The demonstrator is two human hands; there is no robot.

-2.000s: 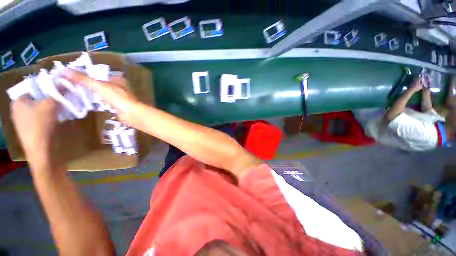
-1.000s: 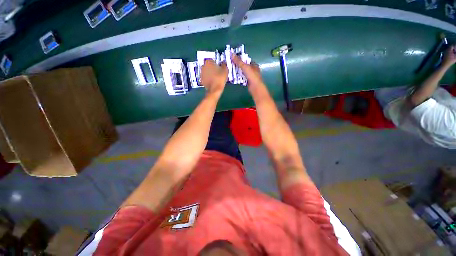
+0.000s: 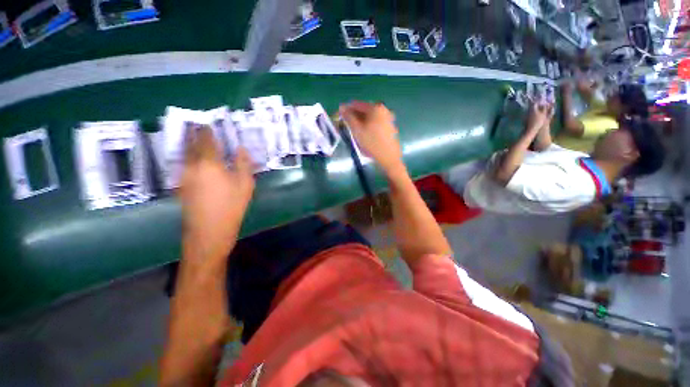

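Observation:
White windowed covers lie in an overlapping row on the green bench. To their left are a thicker stack of white frames and one single frame. My left hand, blurred, is over a cover in the row, fingers on it and thumb apart; its grip is unclear. My right hand is at the row's right end, fingers bent, beside the mallet. Its fingertips overlap the mallet's head, which is mostly hidden; I cannot tell if they hold it.
A metal rail runs behind the bench. Beyond it, device halves with blue parts lie on the conveyor. A red stool is below the bench edge. A person in white works at the right, another in yellow beyond.
My hands have moved apart: the left stays over the covers, the right has moved right to the mallet's head. The covers are spread in a longer row. The view has turned right; the cardboard box is out of view.

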